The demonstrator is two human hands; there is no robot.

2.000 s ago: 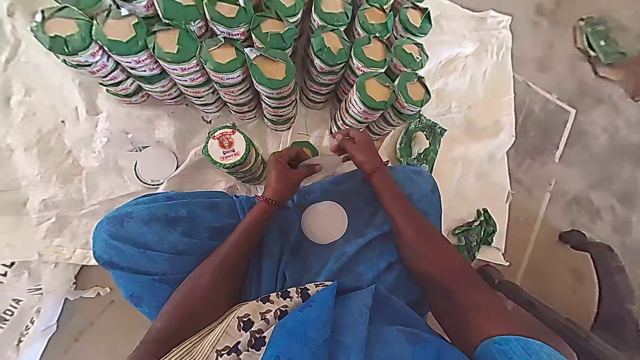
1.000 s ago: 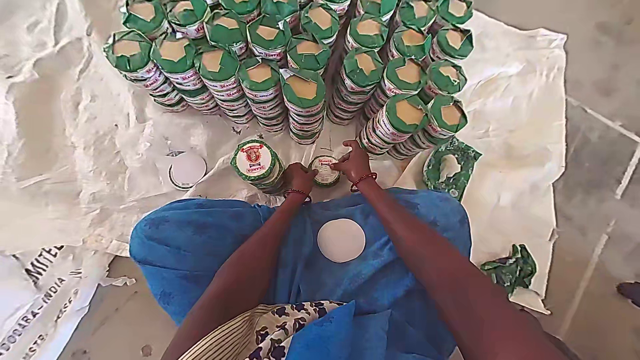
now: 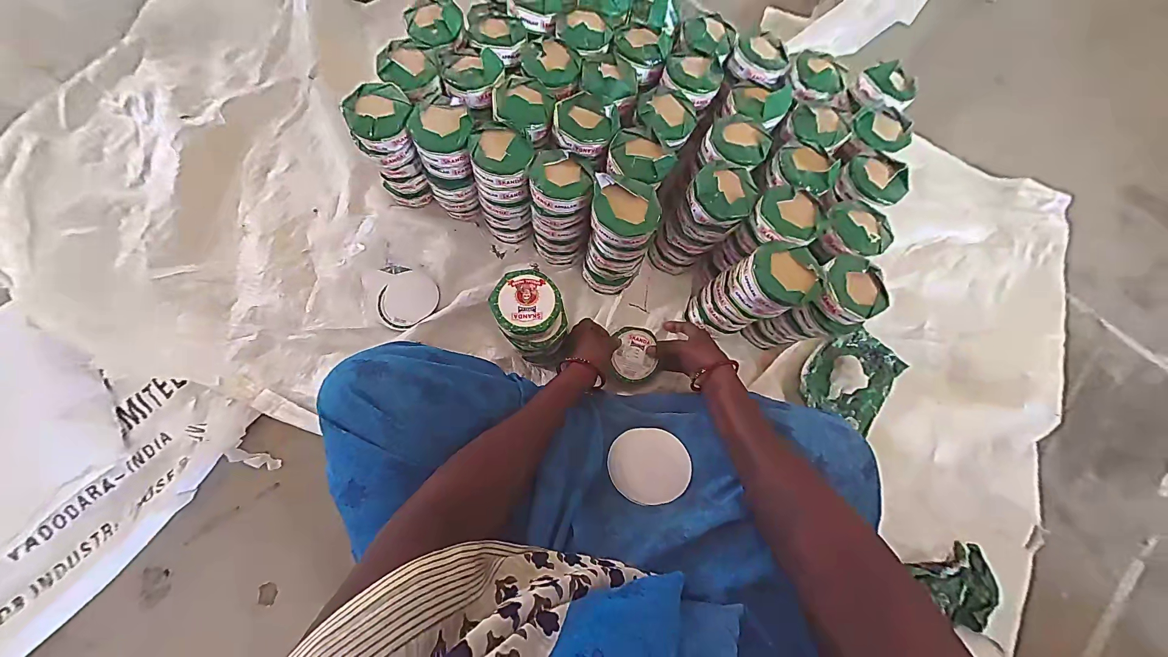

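Observation:
A small round pack [image 3: 635, 355] with a green rim and a pale printed top stands just beyond my lap. My left hand [image 3: 591, 347] grips its left side, beside a short stack of similar round packs [image 3: 527, 301] with a printed disc on top. From the right, the fingers of my right hand [image 3: 691, 350] press on the pack's top and edge. On my blue-clad lap lies a plain white paper disc [image 3: 650, 466].
Many stacks of green-wrapped round packs [image 3: 625, 205] stand close ahead on a creased white sheet [image 3: 967, 365]. Another disc [image 3: 409, 298] lies at the left. Green wrappers lie at the right [image 3: 849, 376] and lower right [image 3: 967, 584]. A printed sack [image 3: 100, 493] lies at lower left.
Two seconds ago my hands held up a white disc between them; now both are lower, at the round pack. The view has shifted.

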